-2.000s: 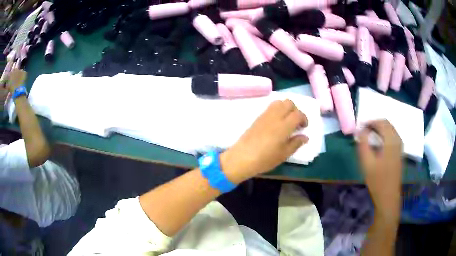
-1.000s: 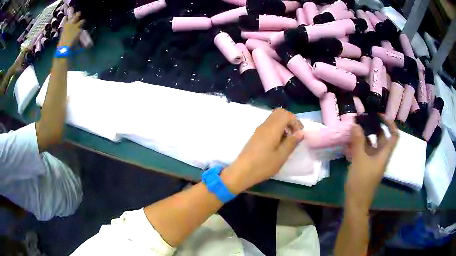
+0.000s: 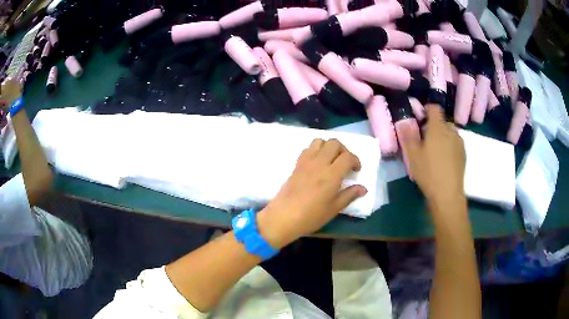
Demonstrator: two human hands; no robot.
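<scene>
Thin white bags [image 3: 187, 149] lie in a long overlapping row along the table edge. My left hand [image 3: 318, 187], with a blue wristband, rests on their right end, thumb and fingers apart. A heap of pink-and-black items [image 3: 382, 73] lies beyond, pink ends distinct. My right hand [image 3: 437, 152] is blurred at the heap's near edge, over one pink item; its grip cannot be told. A pale translucent sheet [image 3: 393, 171] lies between my hands.
A thick white bag stack [image 3: 490, 168] lies right of my right hand, with loose white packets [image 3: 538, 180] beyond. Dark pieces [image 3: 181, 81] cover the far left-centre. A neighbouring person's arm [image 3: 30, 152] reaches over the green table [image 3: 175, 202] at the left.
The pink item my right hand held by its black end near my left hand is no longer between them. My right hand has moved up to the heap. The neighbour's arm has moved left.
</scene>
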